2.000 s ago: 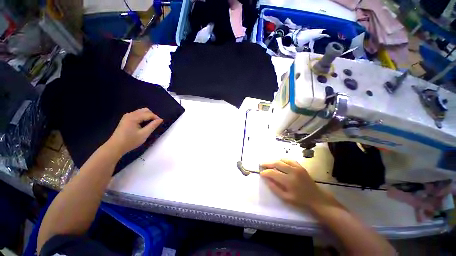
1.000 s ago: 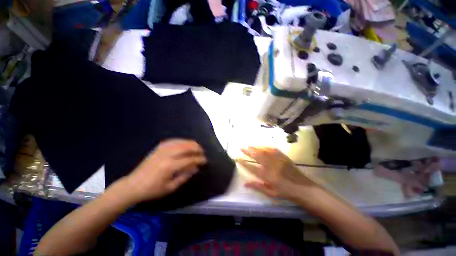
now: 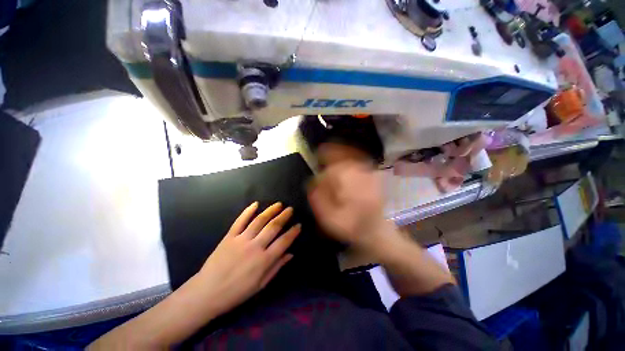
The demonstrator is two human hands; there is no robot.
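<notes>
A black cut panel (image 3: 199, 206) lies flat on the white table in front of the machine head and hangs towards my lap. My left hand (image 3: 257, 243) rests flat on it with the fingers apart. My right hand (image 3: 346, 195) is blurred, at the panel's right edge just below the small black pieces (image 3: 356, 130) under the machine arm. What its fingers hold cannot be told. The white sewing machine (image 3: 404, 62) with a blue-green stripe and "JACK" lettering spans the top. The needle area is hidden behind its head.
Large black panels (image 3: 17, 151) lie at the left edge, and more black cloth (image 3: 68, 48) lies at the upper left. Pink scraps (image 3: 449, 164) and a plastic-wrapped yellowish item (image 3: 507, 161) are at the right. The ribbed table edge (image 3: 438, 206) runs in front. White boards (image 3: 514, 264) stand below right.
The view has swung right and closer to the machine. A black panel now lies before the head under my left hand. My right hand has moved to the small black pieces.
</notes>
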